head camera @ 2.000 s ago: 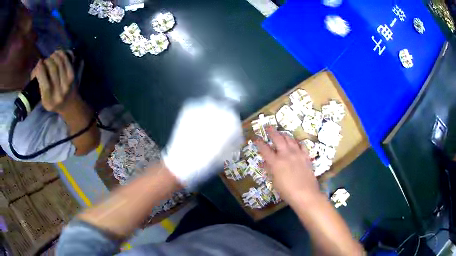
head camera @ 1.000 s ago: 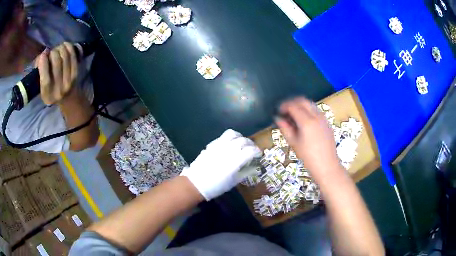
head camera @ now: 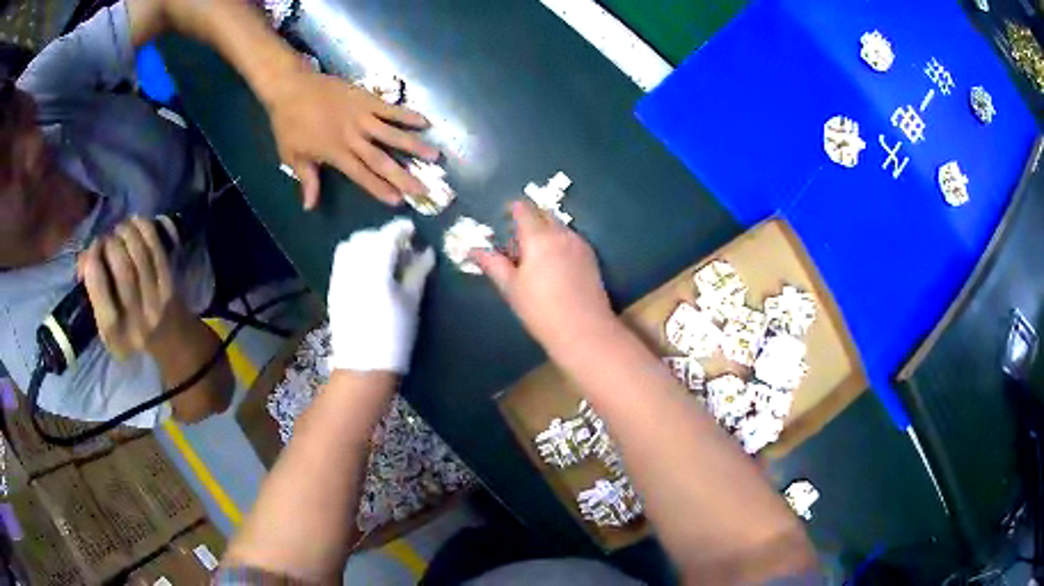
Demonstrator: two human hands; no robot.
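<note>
My left hand, in a white glove, is over the dark green bench with its fingers curled; whether it holds anything is unclear. My bare right hand is right of it, thumb and index finger apart. The thumb is at the edge of a white lobed part on the bench. A white cross-shaped piece lies just beyond the index finger. A cardboard tray holds several white parts, partly hidden by my right forearm.
A co-worker's hand reaches over lobed parts; the other holds a black screwdriver. A blue sheet bears several white parts. A bulk carton of small parts is below the bench edge. One white part lies right of the tray.
Both my hands have moved up and left, the right one away from above the tray. The co-worker's free hand has come onto the bench. A cross-shaped piece now shows on the bench.
</note>
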